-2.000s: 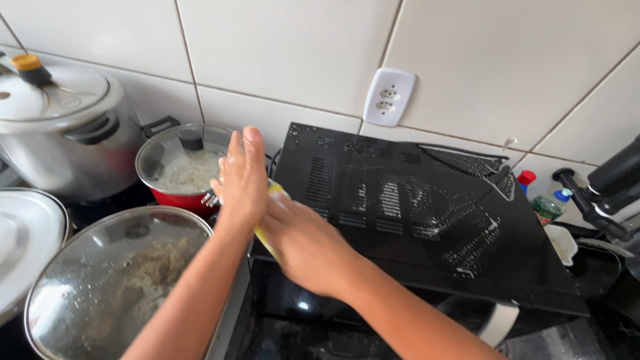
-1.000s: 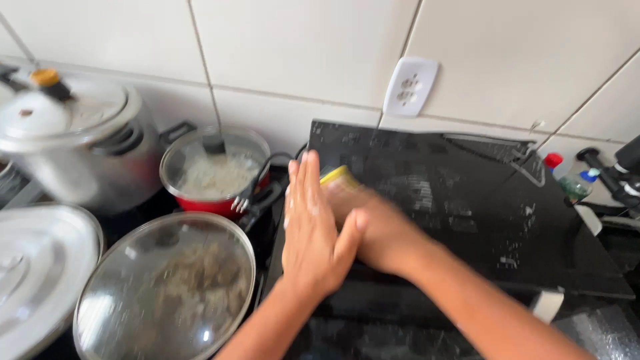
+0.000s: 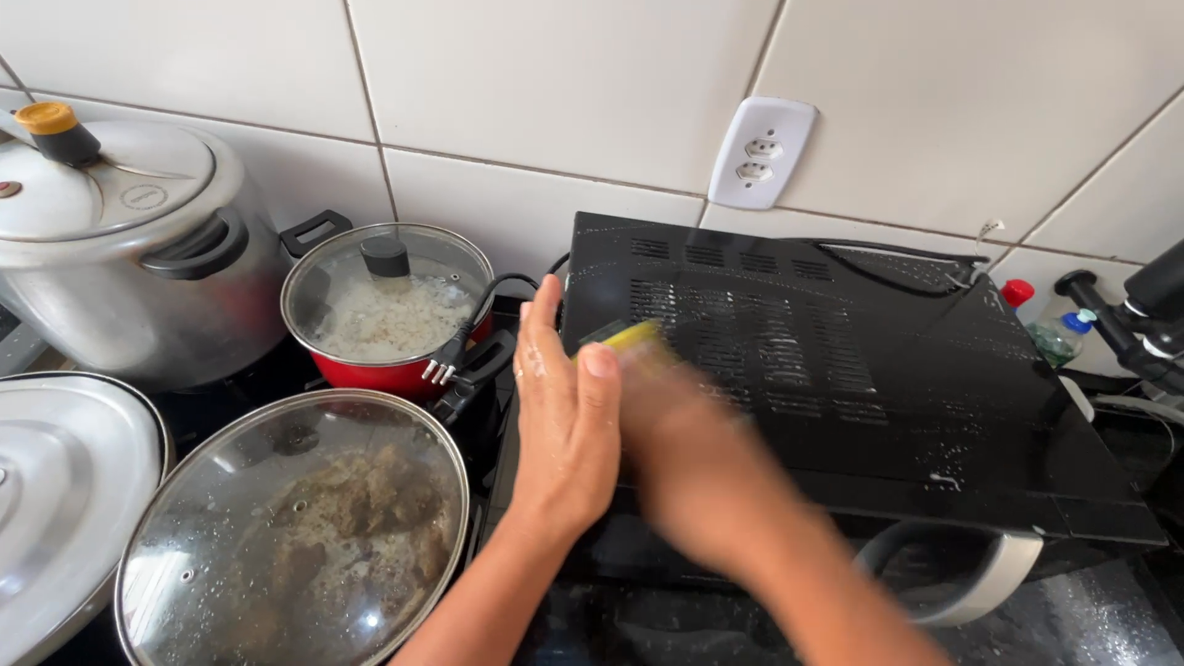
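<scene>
My right hand [image 3: 680, 425], blurred, holds a yellow sponge [image 3: 634, 340] against the top of a black microwave oven [image 3: 906, 370], near its left side. My left hand [image 3: 566, 416] is upright beside it at the microwave's left edge, fingers extended, with whitish suds on them and nothing seen in its grasp. Suds and water drops lie over the vent slots and the front right of the microwave's top. A black power cord's plug [image 3: 446, 359] hangs over the red pot, just left of my left hand.
On the stove stand a red pot of rice [image 3: 370, 375] under a glass lid, a glass-lidded pan of food [image 3: 305, 546], a pressure cooker [image 3: 102, 305] and another lidded pot [image 3: 74, 490]. A wall outlet [image 3: 763, 153] is behind the microwave; bottles [image 3: 1054, 338] stand at right.
Two seconds ago my hands overlapped around the sponge; now they are apart at the fingertips, with my left hand upright. The sponge remains in my right hand.
</scene>
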